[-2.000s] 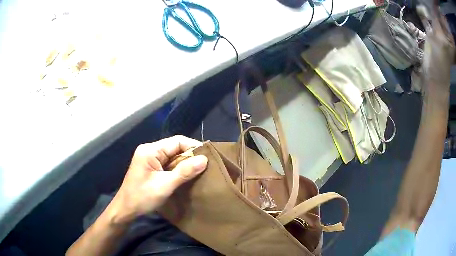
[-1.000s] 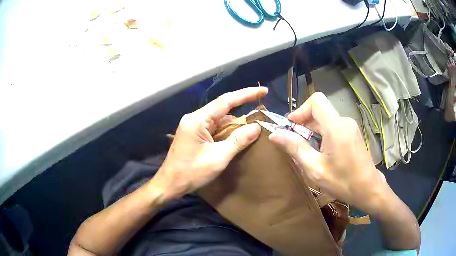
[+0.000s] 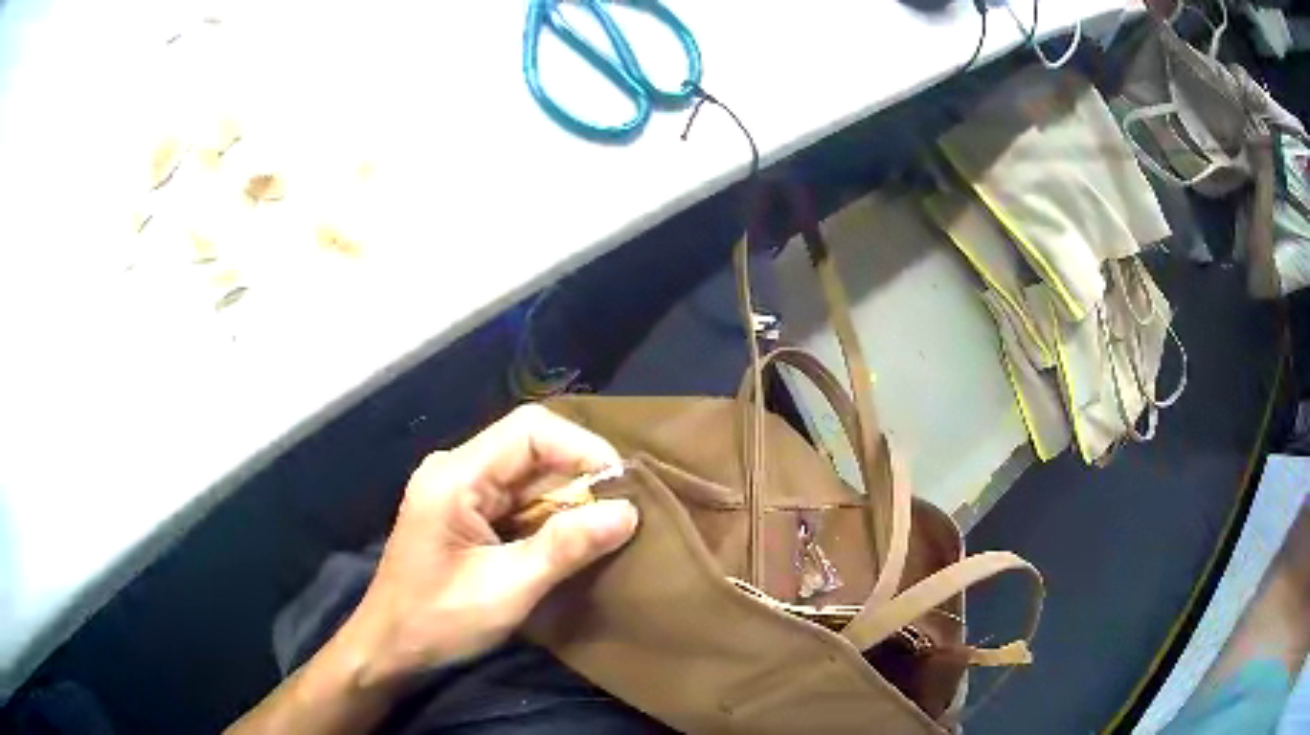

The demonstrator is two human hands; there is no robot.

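The tan-brown handbag (image 3: 718, 632) lies on my lap with its opening facing up and to the right. My left hand (image 3: 503, 539) pinches its near-left top corner, where a small yellow-orange tab (image 3: 563, 497) and a pale end show between thumb and fingers. The handle straps (image 3: 898, 539) stand up and loop over the opening. A shiny lump in clear wrap (image 3: 816, 563) shows inside the bag. My right hand is out of the picture; only a blurred bit of forearm and teal sleeve shows at the lower right edge.
Teal-handled scissors (image 3: 611, 72) lie on the white table (image 3: 374, 115), a dark cord beside them. Small orange-tan scraps (image 3: 265, 188) lie at the table's left. Beige panels with yellow edges (image 3: 1078, 216) hang right of the bag, with more greyish fabric pieces (image 3: 1200, 122) beyond.
My right hand, with the small silvery snips at the bag corner a second ago, has left the picture to the right. My left hand and the corner now sit lower left in view.
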